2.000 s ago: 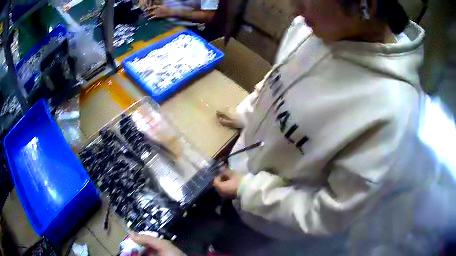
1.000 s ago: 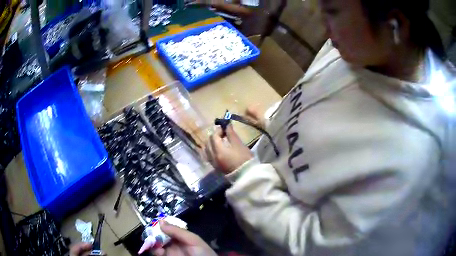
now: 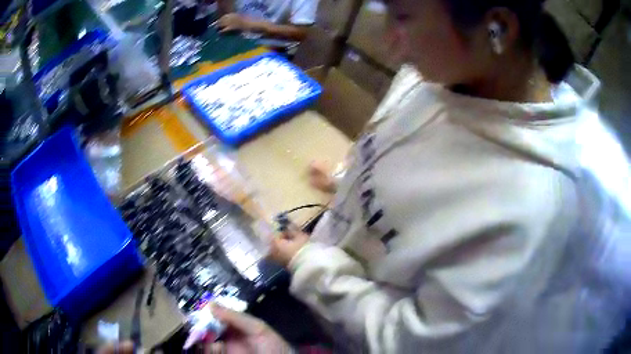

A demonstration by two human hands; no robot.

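Observation:
My right hand (image 3: 245,333) is at the bottom edge, shut on a white, blue and red adhesive tube (image 3: 206,321). Its pale pinkish nozzle points down and left. My left hand (image 3: 116,348) is mostly cut off by the bottom edge; only fingertips show. A black flat cable (image 3: 136,314) stands up beside those fingertips; blur hides how it is held. Black cable assemblies (image 3: 173,231) lie tangled on a clear plastic tray (image 3: 239,242) in front of me.
An empty-looking blue bin (image 3: 66,221) is at left. A blue bin of small white parts (image 3: 315,93) stands farther back. A person in a cream hoodie (image 3: 443,207) at right holds a black cable. Another person's arm (image 3: 266,28) shows at the back. A white tissue (image 3: 108,330) lies near my left hand.
The view has shifted and blurred since one second ago. My left hand has come into view since the oldest frame. The other person's hand with the cable has lowered from its raised position.

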